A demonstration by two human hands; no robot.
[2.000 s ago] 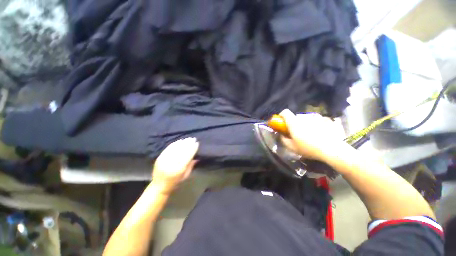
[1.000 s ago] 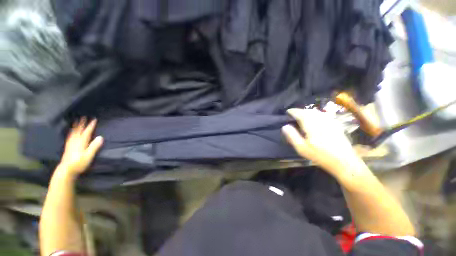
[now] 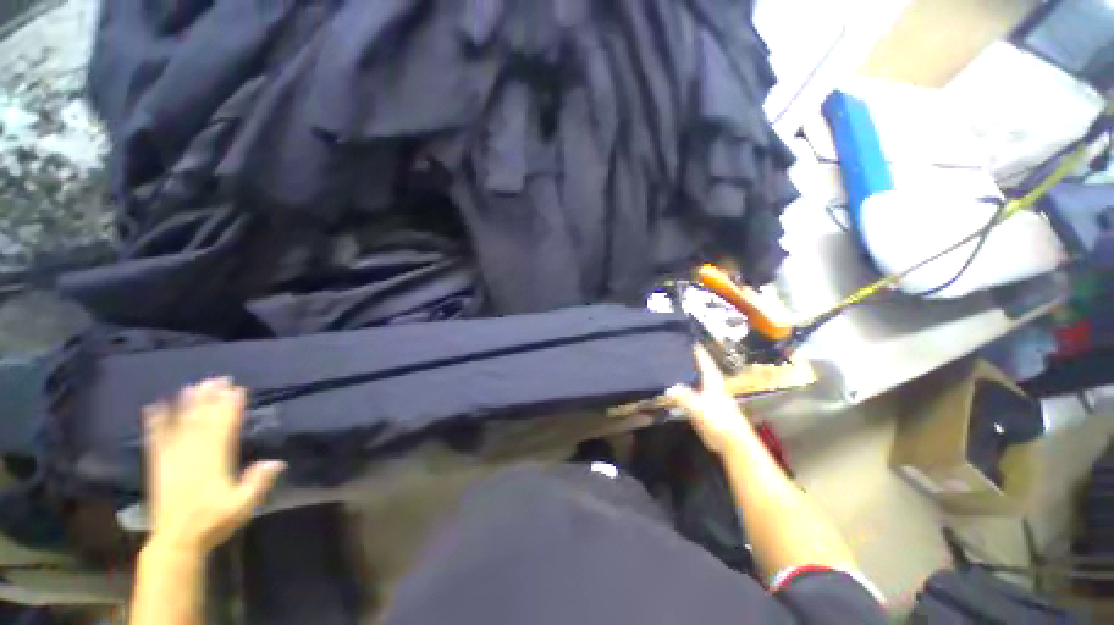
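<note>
A dark navy garment piece (image 3: 464,366) lies stretched along the narrow board, with a long dark seam line running its length. My left hand (image 3: 202,464) is spread over the left part of the cloth, fingers apart and slightly blurred. My right hand (image 3: 711,397) is at the right end of the cloth, its fingers at the edge; whether it pinches the cloth is unclear. The steam iron with its orange handle (image 3: 745,305) stands on the tan iron rest (image 3: 772,376), just beyond my right hand, and no hand holds it.
A large pile of dark cloth (image 3: 550,159) lies behind the board. Silver-grey mottled sheeting (image 3: 49,147) is at left. A white padded shape (image 3: 953,238) with a blue bar (image 3: 859,153) and a yellow hose (image 3: 880,287) are at right. A cardboard box (image 3: 953,452) with dark contents stands lower right.
The iron, in my right hand two seconds ago, now stands released on its rest. The cloth is smoother and stretched along the board. My left hand has moved to its left part.
</note>
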